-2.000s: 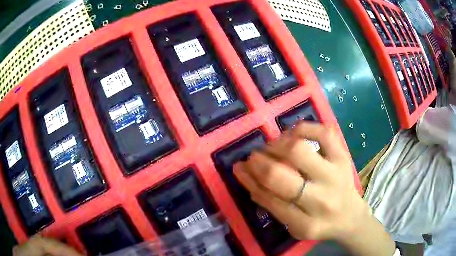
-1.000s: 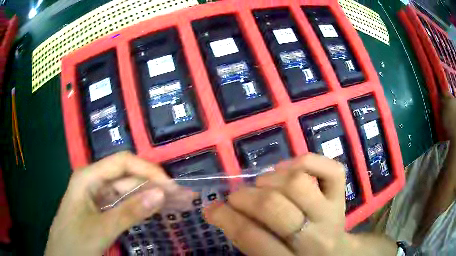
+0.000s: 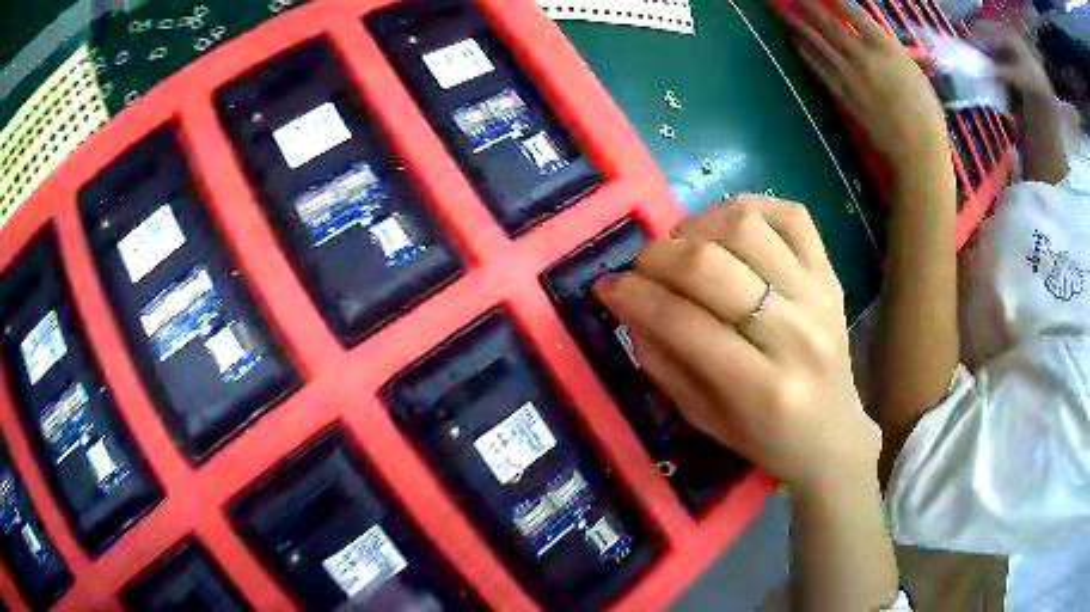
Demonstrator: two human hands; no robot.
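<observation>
The red foam tray [image 3: 478, 275] fills most of the view, tilted, with black phone bodies in its pockets, back sides up with white labels and blue board areas. My right hand [image 3: 747, 341], with a ring, is over the phone body [image 3: 598, 257] in the near row's right end pocket. Its fingertips are bunched at the phone's top end; whether they hold a small part is hidden. My left hand is not in view. A blurred, translucent piece, perhaps carrier film [image 3: 404, 598], shows at the bottom edge over another phone body [image 3: 341, 532].
Small loose rings [image 3: 672, 102] lie on the dark green mat [image 3: 717, 72]. Cream dotted sheets [image 3: 54, 138] lie behind the tray, at left and top. At right, a person in a white shirt [image 3: 1004, 430] reaches over another red tray [image 3: 986, 197].
My right hand has left the carrier film and is now on the right end phone. My left hand has gone out of view. The tray appears further left. The other person's arms have come into view.
</observation>
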